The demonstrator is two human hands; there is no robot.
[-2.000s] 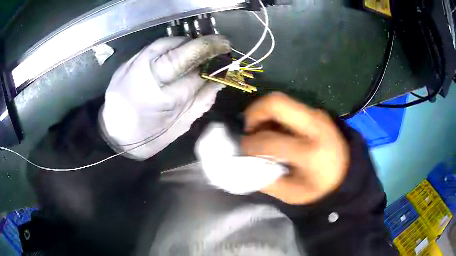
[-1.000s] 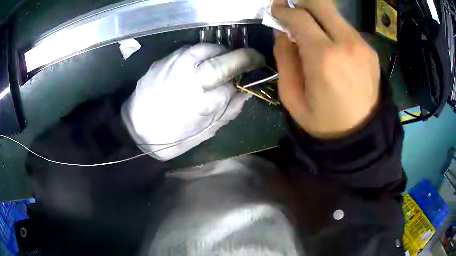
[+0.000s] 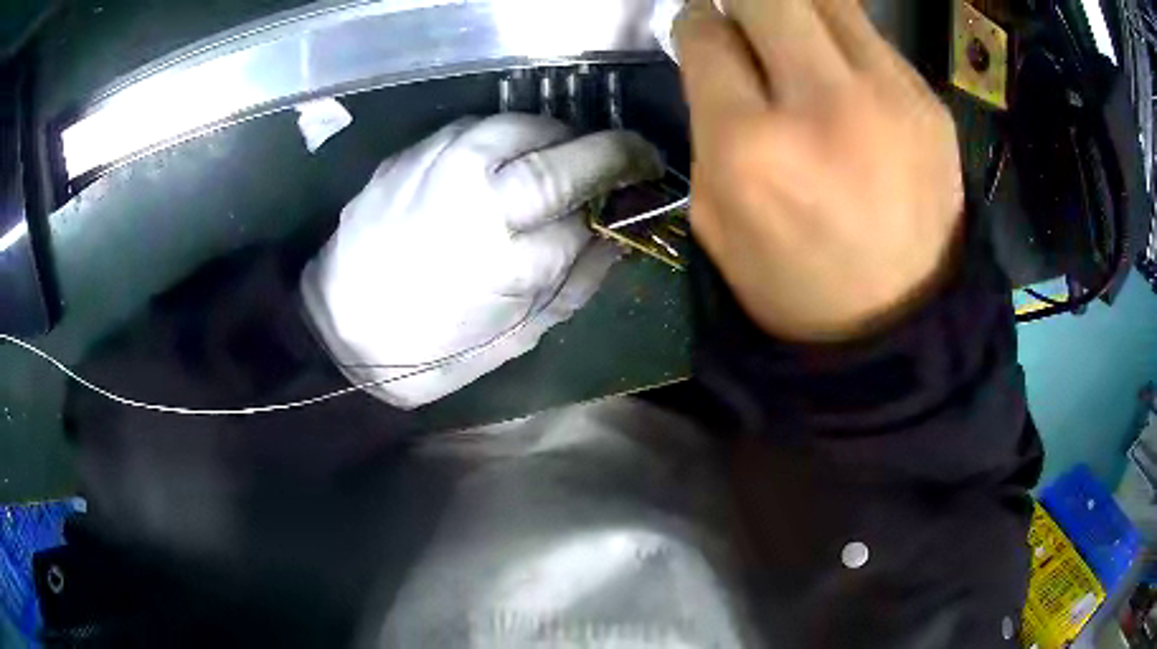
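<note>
My left hand (image 3: 444,247), in a white-grey glove, grips a small circuit board (image 3: 643,238) between thumb and fingers. A white lead wire (image 3: 651,214) runs from the board toward my other hand. A thin solder wire (image 3: 203,411) comes from the left edge and crosses the glove. My right hand (image 3: 825,171), bare and slightly blurred, is at the end of the bright lamp tube (image 3: 381,48) with a white tissue (image 3: 666,23) at its fingertips. The right hand hides the tube's end.
Several short metal terminals (image 3: 548,91) stand along the lamp edge. A white scrap (image 3: 325,122) lies on the dark green bench (image 3: 609,336). A yellow square tray (image 3: 980,57) and black cords are at the right. Blue and yellow crates (image 3: 1061,577) stand on the floor.
My right hand has moved from low in front of me up to the lamp tube's end, taking the tissue with it. My left hand still holds the board, slightly further right in view.
</note>
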